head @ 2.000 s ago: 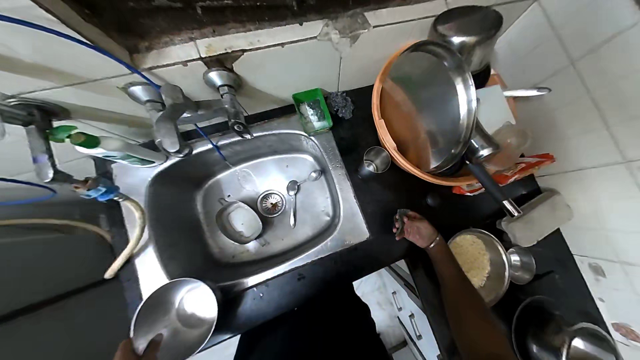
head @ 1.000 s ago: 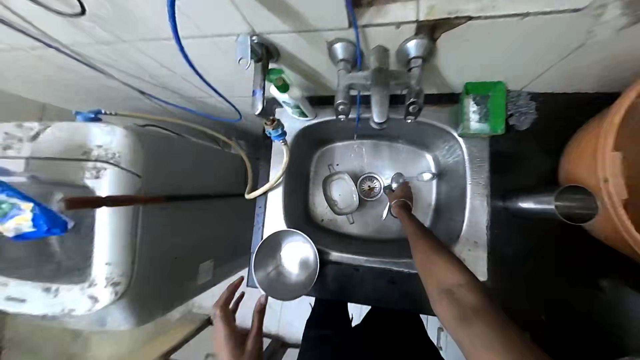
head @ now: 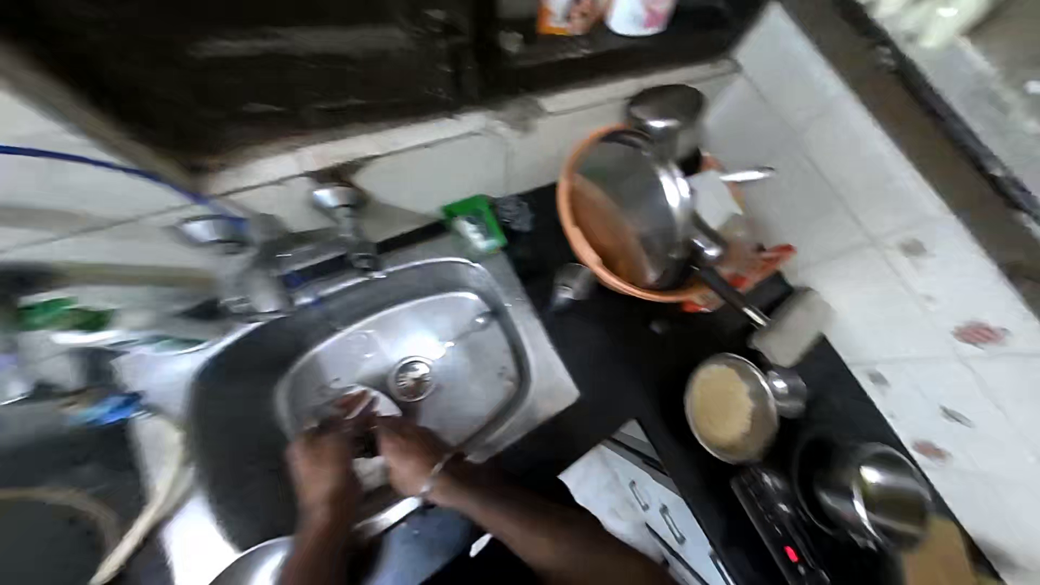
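Both hands are together over the near left part of the steel sink (head: 467, 406). My left hand (head: 325, 463) and my right hand (head: 410, 451) meet at a pale dish (head: 375, 401), blurred and partly covered by the fingers; how each hand grips it cannot be told. The drain strainer (head: 413, 379) lies just beyond them. A spoon (head: 479, 322) rests on the sink floor at the far right. A steel bowl (head: 258, 562) shows at the bottom edge, beside my left forearm.
Right of the sink stand a steel tumbler (head: 573, 284), an orange tub (head: 578, 227) with a large pan (head: 678, 203) on it, a pan of pale grain (head: 721, 406) and a steel pot (head: 881, 496). A green scrubber tray (head: 475, 223) sits behind. The mixer tap (head: 260, 268) overhangs the left side.
My left hand has moved from outside the sink's front edge into the sink. My right hand has come from the spoons near the drain to the dish. The view has swung right.
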